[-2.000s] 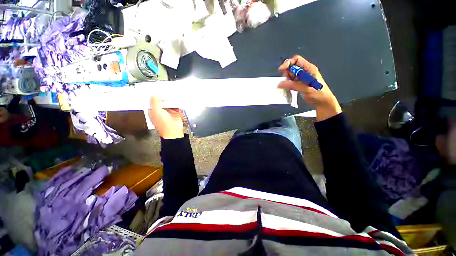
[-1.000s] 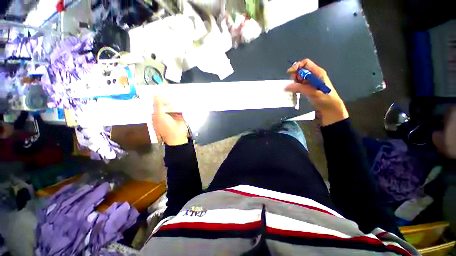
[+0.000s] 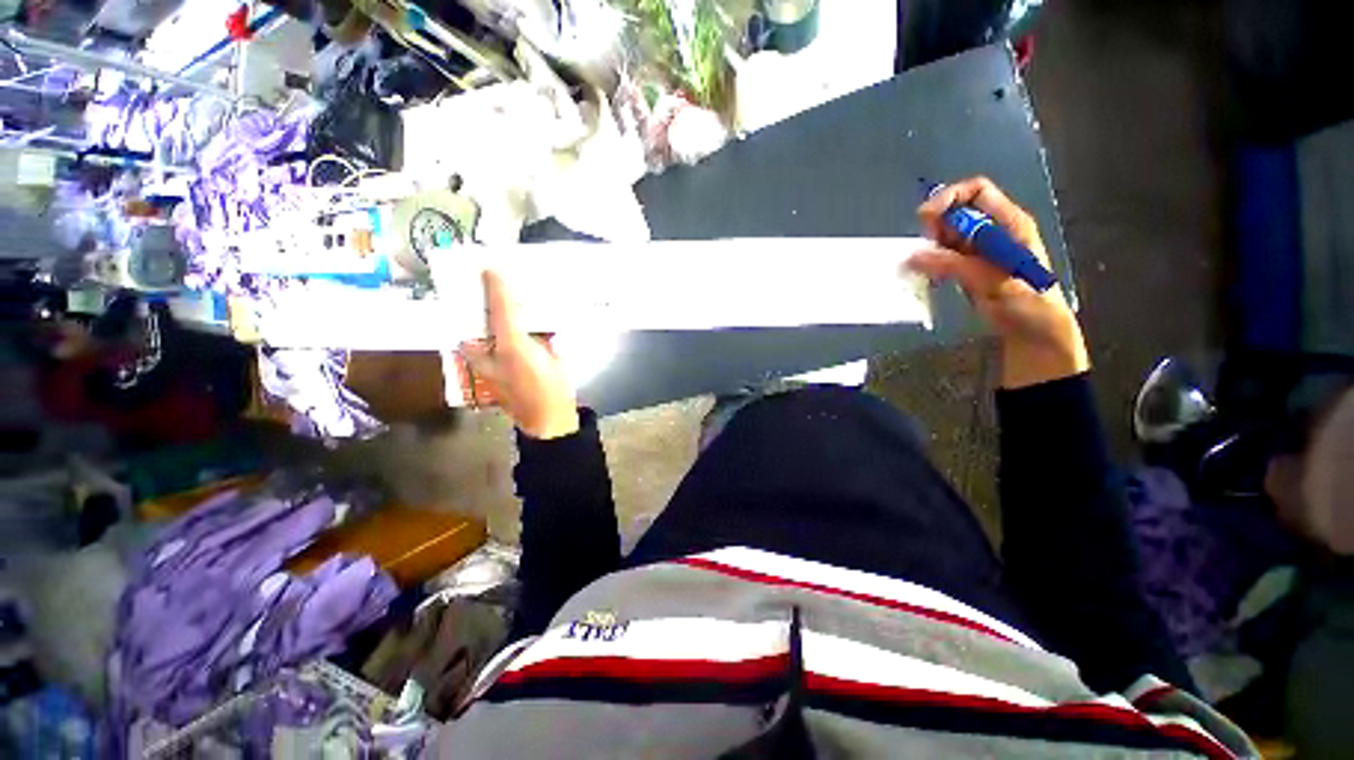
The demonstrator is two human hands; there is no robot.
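Note:
A long, flat white strip point(image 3: 728, 282) lies across the dark grey board point(image 3: 832, 164). My right hand point(image 3: 1002, 275) is at the strip's right end, thumb and fingers at its edge, and holds a thick blue marker pen point(image 3: 998, 245) that points up and left. My left hand point(image 3: 520, 364) rests on the strip's left part, fingers pointing up, with a small white piece under or beside the palm. Glare hides the strip's detail there, and I cannot tell if the fingers pinch it.
A blue-and-white machine point(image 3: 357, 245) stands left of the board. White cloth point(image 3: 587, 178) and green leaves in plastic point(image 3: 691, 52) lie at the far edge. Purple fabric pieces point(image 3: 223, 594) are heaped at lower left. A shiny round metal object point(image 3: 1170, 401) is at the right.
My right hand, with the pen, has moved right along with the strip's right end. My left hand has shifted slightly right. The view has turned, so the board's right edge appears closer to my right hand.

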